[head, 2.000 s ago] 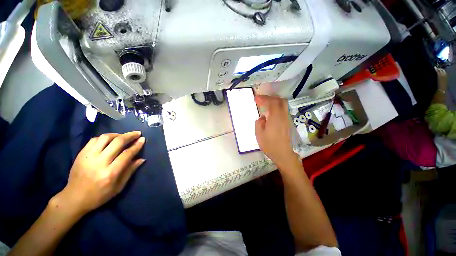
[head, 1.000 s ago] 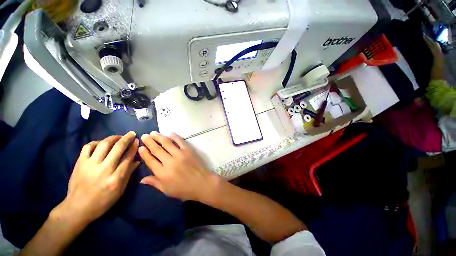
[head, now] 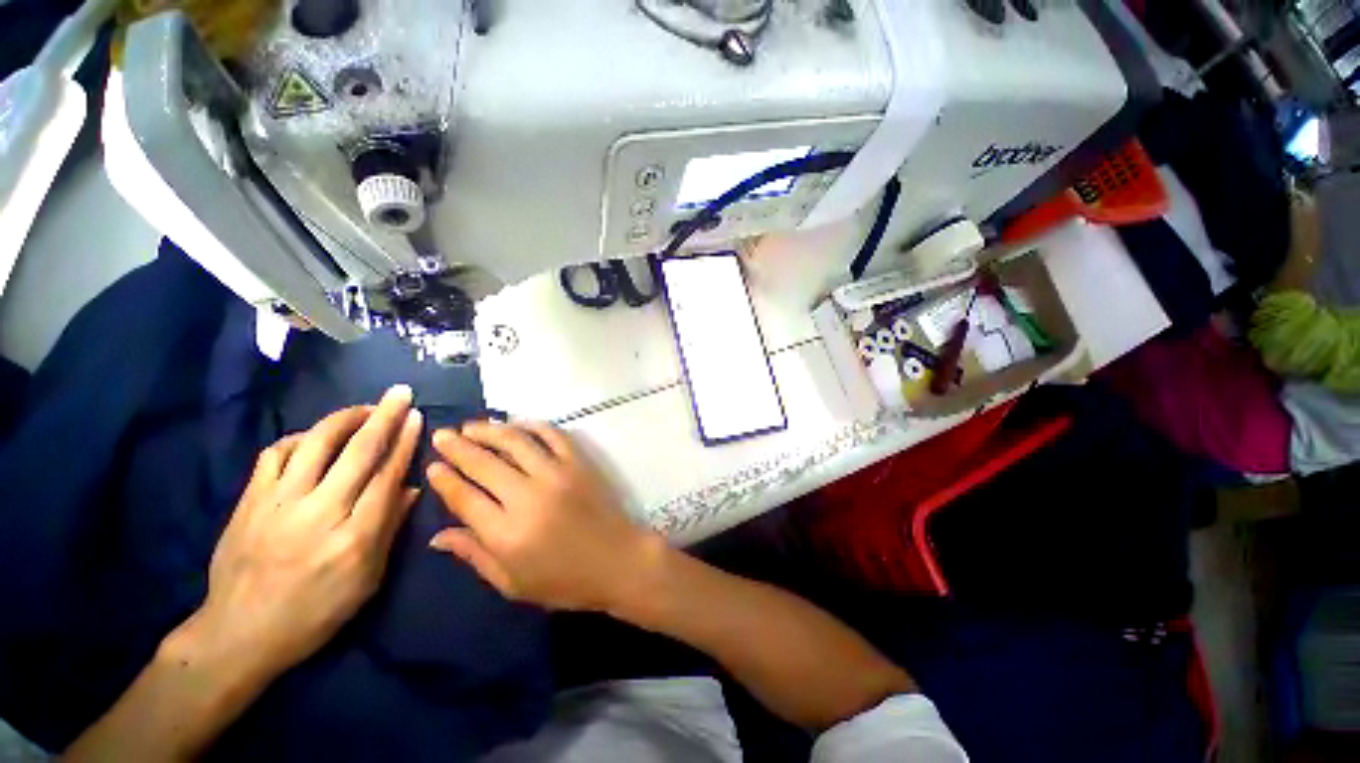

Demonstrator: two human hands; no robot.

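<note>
A large navy garment piece (head: 134, 447) lies under the machine head and over the table's left part. My left hand (head: 310, 529) lies flat on the cloth, fingers pointing to the presser foot. My right hand (head: 534, 514) lies on the cloth near its right edge, fingertips close to my left hand's. Neither hand pinches the cloth visibly. The presser foot and needle area (head: 445, 343) is just beyond my fingertips; the needle itself is too small to tell. A smartphone (head: 723, 346) with a lit white screen lies on the table, right of my right hand.
The white sewing machine (head: 522, 90) spans the top. Black-handled snips (head: 609, 283) lie left of the phone. A tool box (head: 1062, 316) with bobbins and pens is at right. A red basket (head: 880, 522) holding dark cloth is below the table edge. A person's yellow-green sleeve (head: 1295, 340) shows far right.
My right hand has left the phone and come down on the cloth beside my left hand. Over the last second both hands stay almost in place; the view has shifted slightly.
</note>
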